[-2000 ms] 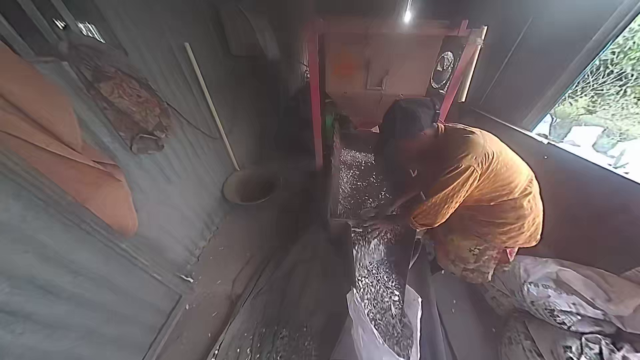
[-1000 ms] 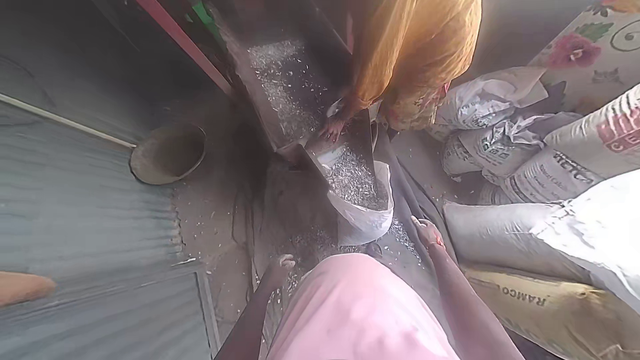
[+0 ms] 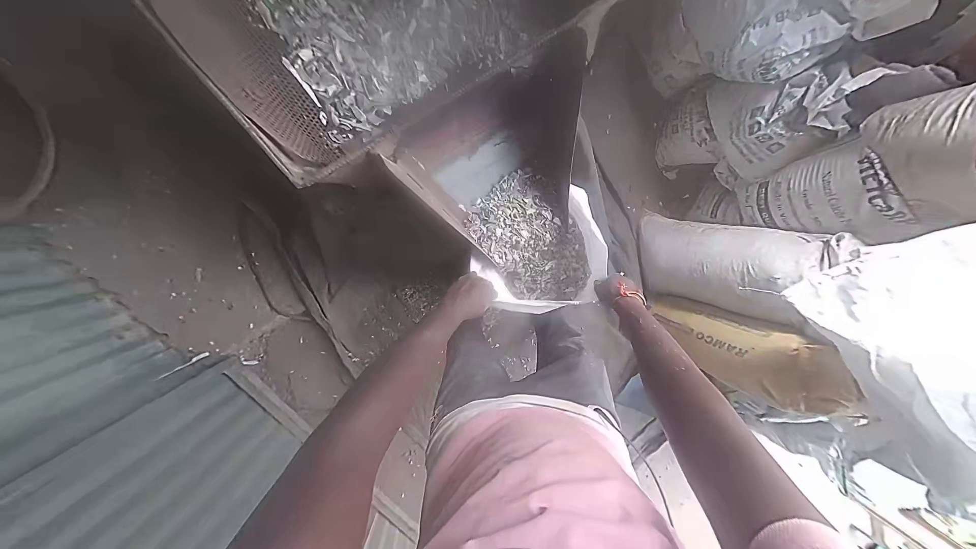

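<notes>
A white sack (image 3: 593, 229) hangs with its mouth around the lower end of a metal chute (image 3: 427, 191). Shredded flakes (image 3: 530, 244) lie in the chute's end and the sack's mouth. My left hand (image 3: 470, 296) is closed on the sack's rim at its left corner. At the right corner my right hand (image 3: 619, 291), with a red thread at the wrist, grips the same rim. Above the chute, a perforated metal tray (image 3: 282, 91) holds more of the pale flakes. The lower part of the sack is hidden.
Several filled sacks (image 3: 732, 259) are piled at the right, with a yellow-brown sack (image 3: 762, 354) low among them. Corrugated metal sheet (image 3: 114, 427) lines the lower left. A round basin's rim (image 3: 46, 152) shows at the left edge. Scattered flakes lie on the floor.
My hands, apart from the sack one second ago, now hold its rim. The other person, bent over the tray before, is out of view. The view has moved closer to the chute.
</notes>
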